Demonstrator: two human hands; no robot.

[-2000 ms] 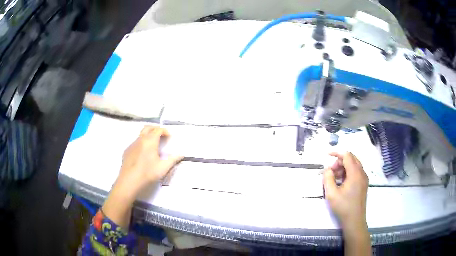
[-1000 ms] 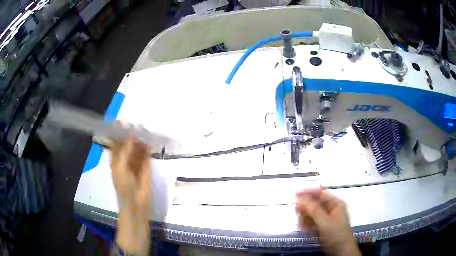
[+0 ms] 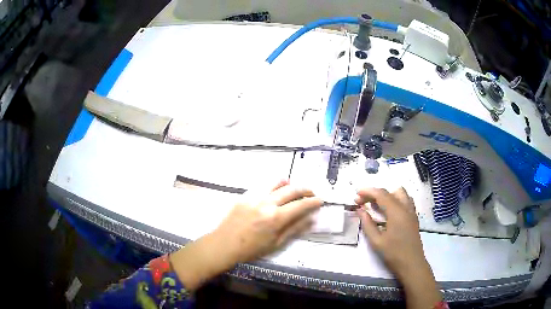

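A pale fabric strip (image 3: 333, 237) with a dark upper edge lies in front of the needle, partly hidden under my left hand. A small white piece (image 3: 329, 219) shows on its right part. My left hand (image 3: 260, 222) lies across the strip, fingertips near its right end; its grip is hidden. My right hand (image 3: 396, 228) pinches the strip's upper right corner between thumb and finger. Sewn strips (image 3: 130, 116), grey-beige and whitish, run left from the presser foot (image 3: 343, 145). Both hands are in front of the foot, not touching it.
The white JACK machine head (image 3: 447, 140) stands right of the needle, with a striped cloth (image 3: 450, 184) under its arm. A blue hose (image 3: 302, 32) curves behind. A measuring tape (image 3: 290, 279) runs along the front table edge. Blue tape (image 3: 109, 75) marks the left end.
My left hand has moved right from the sewn strips onto the loose strip. My right hand has closed on its right end. A white piece now shows there. The camera view has shifted.
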